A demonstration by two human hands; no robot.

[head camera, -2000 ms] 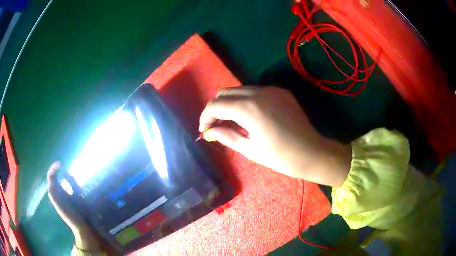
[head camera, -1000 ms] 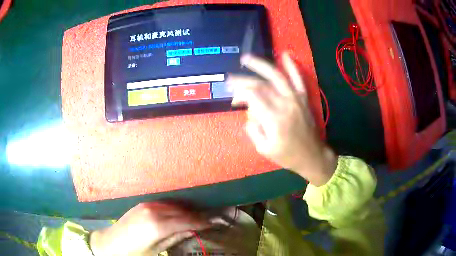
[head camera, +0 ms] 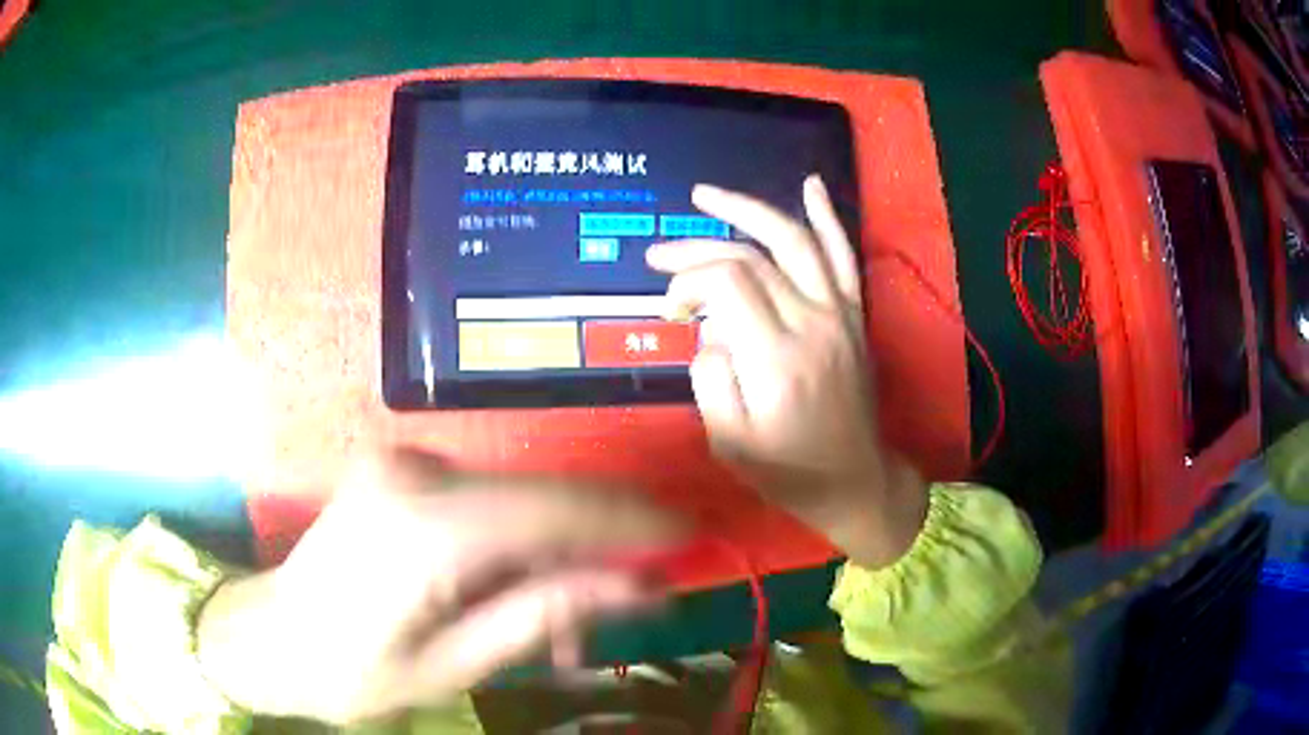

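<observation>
The black tablet [head camera: 546,122] lies face up on the orange-red foam tray [head camera: 309,287]. Its screen is lit with a white Chinese heading, small blue buttons, a white bar, and yellow and red buttons below. My right hand [head camera: 804,373] is over the tablet's right part, fingers spread, covering the lower right of the screen; fingertip contact cannot be told. My left hand [head camera: 416,589] is blurred over the foam's front edge, its fingers closed around a thin red cord [head camera: 761,625] that hangs down. Red cord [head camera: 991,388] also curves from the tablet's right edge; its plug is not clear.
A coiled red cable [head camera: 1055,280] lies on the green surface [head camera: 172,187] beside another foam tray [head camera: 1127,373], which holds a dark tablet [head camera: 1206,309]. More trays and dark slabs stand at the upper right. A bright lamp reflection is at left.
The tablet and foam appear lower and further right in view. My left hand has risen from the lap area to the foam's front edge. My right hand remains over the tablet.
</observation>
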